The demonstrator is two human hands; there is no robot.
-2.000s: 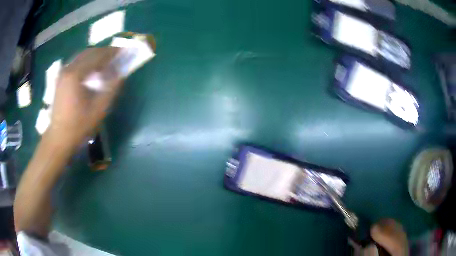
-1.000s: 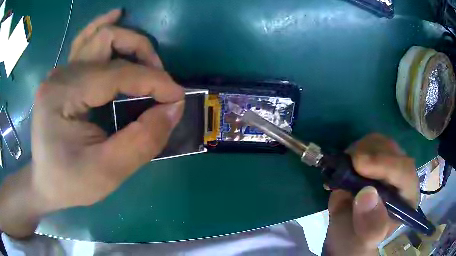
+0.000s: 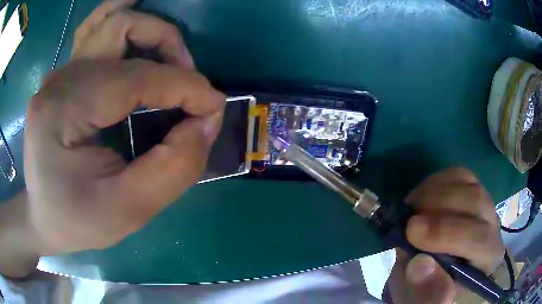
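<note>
A black-faced LCD screen (image 3: 233, 139) with a pale frame lies over the left part of a dark phone housing (image 3: 367, 98). Its orange flex cable (image 3: 258, 133) meets the left edge of the circuit board (image 3: 327, 133), which has silver shielding. My left hand (image 3: 113, 154) pinches the screen between thumb and finger and covers part of it. My right hand (image 3: 448, 228) holds a soldering iron (image 3: 333, 181) like a pen. Its tip is at the board beside the flex cable; whether it touches is unclear. A tiny red wire (image 3: 259, 170) shows below the cable.
A round cream-yellow ring with silvery crumbs (image 3: 511, 113) stands at the right. Part of a white screen (image 3: 10, 35) shows at upper left, a slim metal item (image 3: 6, 157) at left. Another unit (image 3: 475, 6) is cut off at upper right. The green mat's curved edge runs along the bottom.
Since two seconds ago, my left hand has come from the spare screens to the housing. In the last second, the iron's tip has moved slightly down and left towards the flex cable.
</note>
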